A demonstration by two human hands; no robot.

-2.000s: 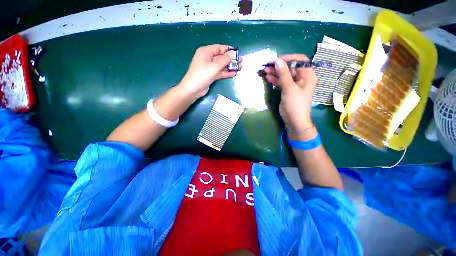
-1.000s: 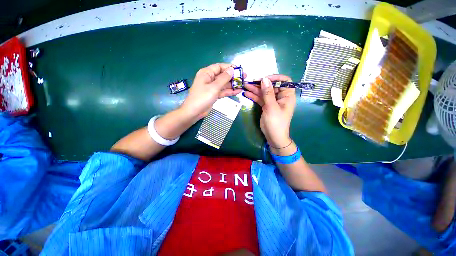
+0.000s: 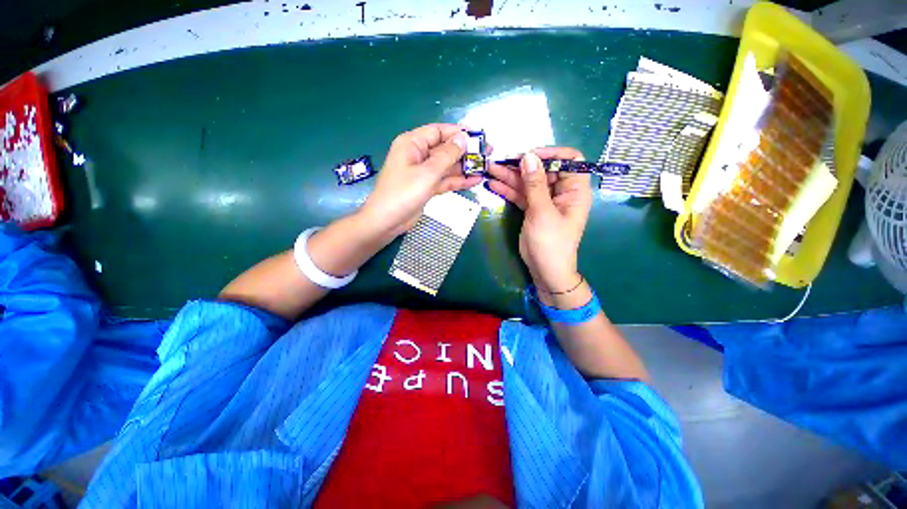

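My left hand (image 3: 422, 177) holds a small electronic module (image 3: 474, 152), dark-edged with a pale centre, between thumb and fingers. My right hand (image 3: 546, 199) grips dark tweezers (image 3: 587, 167), their tip at the module's right side. Whether the tip holds a piece is too small to tell. A second module (image 3: 353, 170) lies on the green table left of my left hand. A striped adhesive sheet (image 3: 434, 251) lies below my hands, towards my chest. A bright white sticker sheet (image 3: 521, 116) lies behind them, partly covered by my right hand.
A stack of striped sheets (image 3: 656, 127) lies beside a yellow basket (image 3: 853, 129) holding amber sheets (image 3: 771, 164). A red tray (image 3: 50, 164) with white pieces is at the left edge. A white fan (image 3: 888, 199) is at the right edge. Blue sleeves of other people show on both sides.
A second module now lies on the table at left. My left hand moved slightly towards me. My right hand moved left and brought the tweezers to the held module; both are nearly still over the last second.
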